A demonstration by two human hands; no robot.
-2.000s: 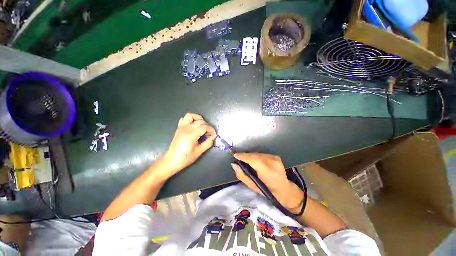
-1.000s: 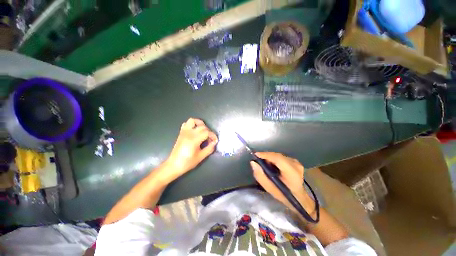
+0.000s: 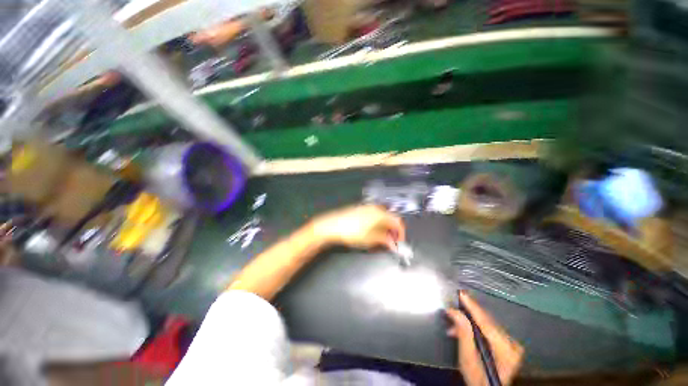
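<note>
My left hand (image 3: 366, 226) is over the dark green bench, fingers pinched on a small white part (image 3: 404, 252), which is blurred. My right hand (image 3: 486, 343) is at the lower right, holding a slim black soldering iron (image 3: 483, 341), its tip apart from the part. A blurred cluster of silver-blue parts (image 3: 396, 194) and a white piece (image 3: 443, 199) lie beyond my left hand. Loose white slips (image 3: 245, 232) lie to the left.
A purple-rimmed fan (image 3: 213, 177) stands at left. A brown tape roll (image 3: 486, 197), thin silver wires (image 3: 502, 268) and a carton (image 3: 615, 234) with a blue item (image 3: 625, 194) are at right. A green conveyor (image 3: 407, 136) runs behind. A hand shows beyond it.
The camera view has swung up and tilted, blurring the picture. My left hand has moved forward towards the cluster, with the small part at its fingertips. The iron is farther from my left hand.
</note>
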